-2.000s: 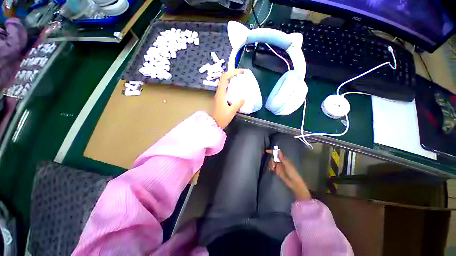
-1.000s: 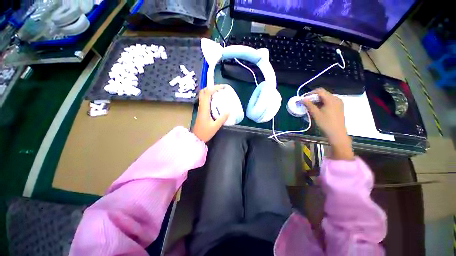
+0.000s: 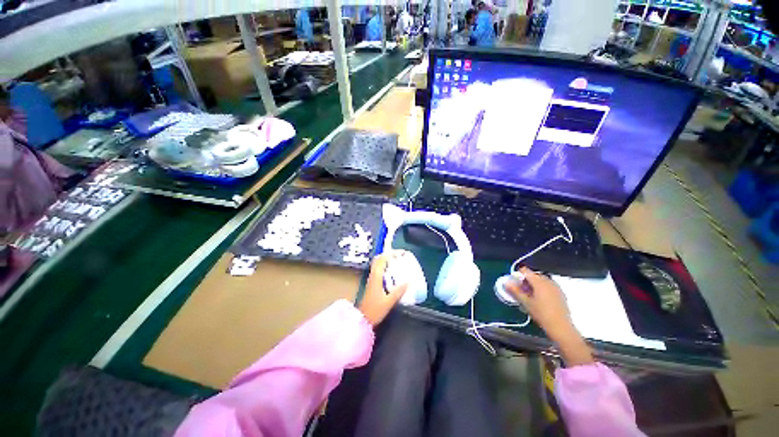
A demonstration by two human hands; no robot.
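Note:
A white and pale blue cat-ear headset [image 3: 459, 279] lies on the green bench in front of the keyboard. My left hand [image 3: 376, 294] is closed around the side of its left earcup. My right hand [image 3: 538, 300] is at the round white dock [image 3: 506, 288], with the fingers on its right side. The fingers hide whether the small white dongle is in them or in the dock. A thin white cable [image 3: 480, 335] hangs over the bench edge between the headset and the dock.
The parts tray [image 3: 329, 237] holds two heaps of white pieces above the cardboard sheet [image 3: 248, 320]. The keyboard [image 3: 487, 228] lies below the lit monitor [image 3: 555, 128]. A paper sheet [image 3: 602, 311] and mouse pad [image 3: 675, 311] lie right. A person's pink sleeve [image 3: 26, 183] shows far left.
My right hand has risen from my lap to the dock, bringing the small white piece it held. My left hand stays on the earcup. The view has tilted up to show the monitor.

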